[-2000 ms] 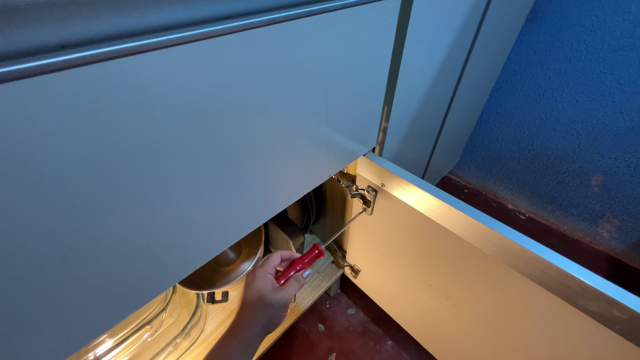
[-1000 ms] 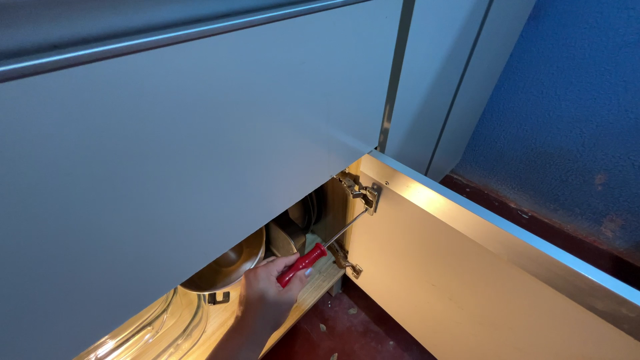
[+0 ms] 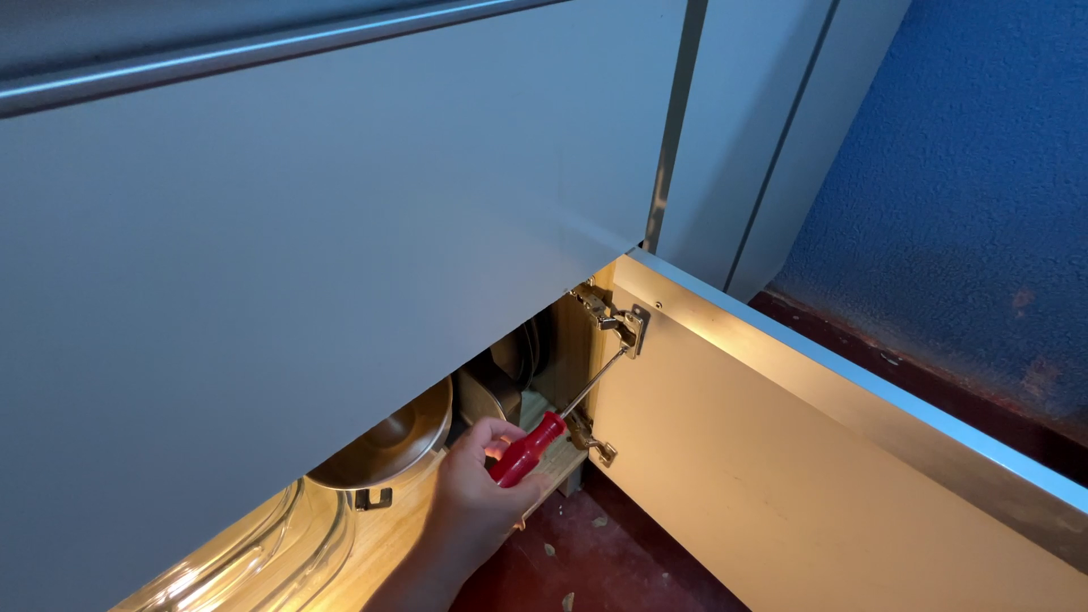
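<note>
My left hand (image 3: pixel 480 489) reaches in from the bottom and grips the red handle of a screwdriver (image 3: pixel 529 450). Its thin metal shaft points up and right, and the tip meets the upper metal cabinet hinge (image 3: pixel 627 330) at its plate on the inner face of the open cabinet door (image 3: pixel 816 476). Whether the tip sits in a screw is too small to tell. A lower hinge (image 3: pixel 593 439) lies just right of the handle, its cup end standing free of the door panel. My right hand is out of the frame.
A large light cabinet front (image 3: pixel 340 255) overhangs the opening. Inside are a metal bowl (image 3: pixel 387 442), dark pans (image 3: pixel 489 382) and clear glass dishes (image 3: pixel 255 552). A small metal bracket (image 3: pixel 374 499) lies by the bowl. Debris dots the dark red floor (image 3: pixel 595 552); a blue wall (image 3: pixel 960 212) rises right.
</note>
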